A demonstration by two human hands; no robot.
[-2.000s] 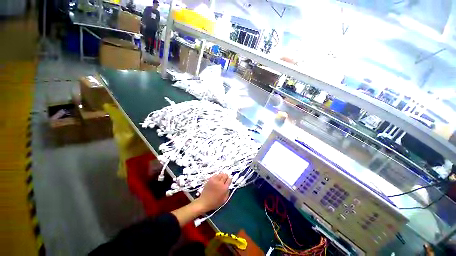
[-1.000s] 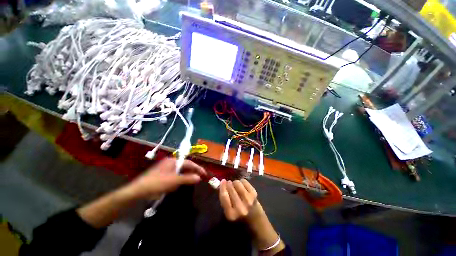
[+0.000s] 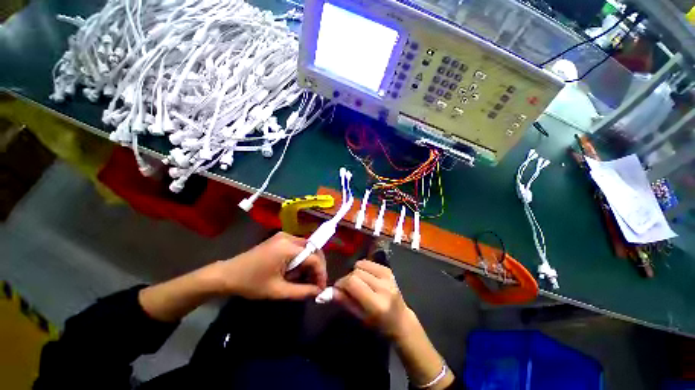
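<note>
My left hand [image 3: 276, 266] is closed on a white cable assembly [image 3: 323, 233], just in front of the bench edge. The cable's thick part sticks up from the hand, and its two thin branches reach over the orange fixture board [image 3: 449, 254]. My right hand [image 3: 373, 295] is beside it, fingers pinched at a small white connector end [image 3: 325, 295] between the hands. Its fingertips are partly hidden. Several white test leads [image 3: 380, 222] stand in a row on the board, with no cable seen plugged in.
A big pile of white cables [image 3: 206, 84] lies left of the beige tester [image 3: 442, 76]. A yellow clamp [image 3: 305, 206] is at the board's left end. Tested cables [image 3: 527, 198] and a paper sheet [image 3: 629, 194] lie right. A blue bin [image 3: 533, 362] is below.
The view has shifted from the pile to the board. My left hand, earlier at the pile, now holds a cable with its branches over the board. My right hand has come into view and stays by the connector.
</note>
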